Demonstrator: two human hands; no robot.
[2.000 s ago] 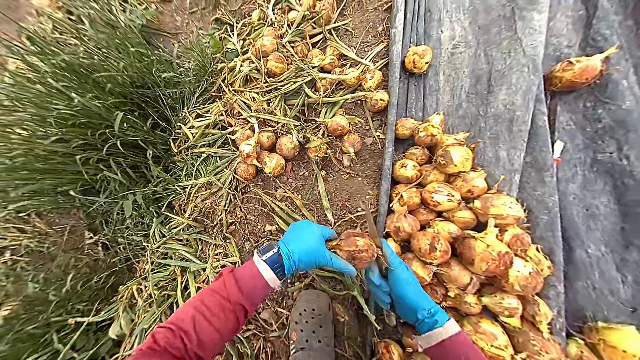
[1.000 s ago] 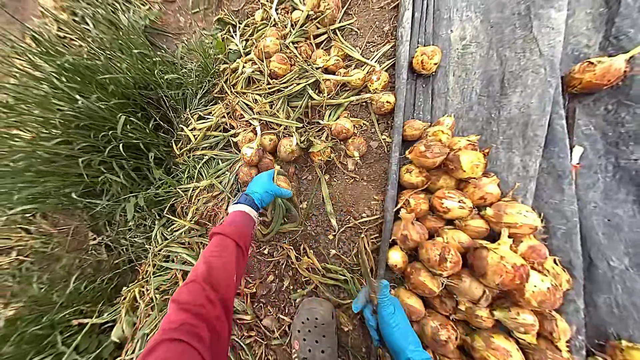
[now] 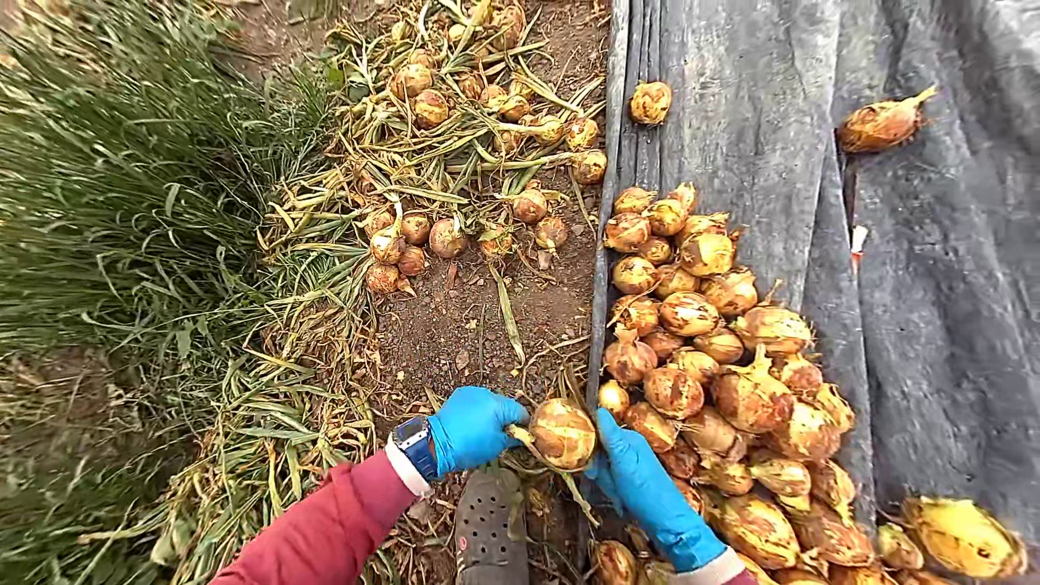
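My left hand [image 3: 475, 431], in a blue glove, grips the neck of an onion [image 3: 562, 435] above the soil strip at the lower middle. Against the right side of that bulb is my right hand [image 3: 646, 487], also blue-gloved, with its fingers partly hidden. Earlier frames show a knife in this hand; no blade can be made out now. Beside it a large heap of trimmed onions [image 3: 691, 313] lies on grey ground fabric [image 3: 747, 106]. Onions with long dry leaves [image 3: 447, 240] lie on the soil to the upper left.
Tall green grass [image 3: 146, 187] borders the left side. Cut, dry onion leaves [image 3: 268, 447] cover the ground next to it. A grey perforated clog [image 3: 491, 528] stands below my hands. Single onions [image 3: 881, 123] lie apart on the fabric, whose folded edge [image 3: 605, 268] runs lengthwise.
My left hand has come back from the onions on the soil, bringing one to my right hand. The onion held between both hands two seconds ago is no longer there.
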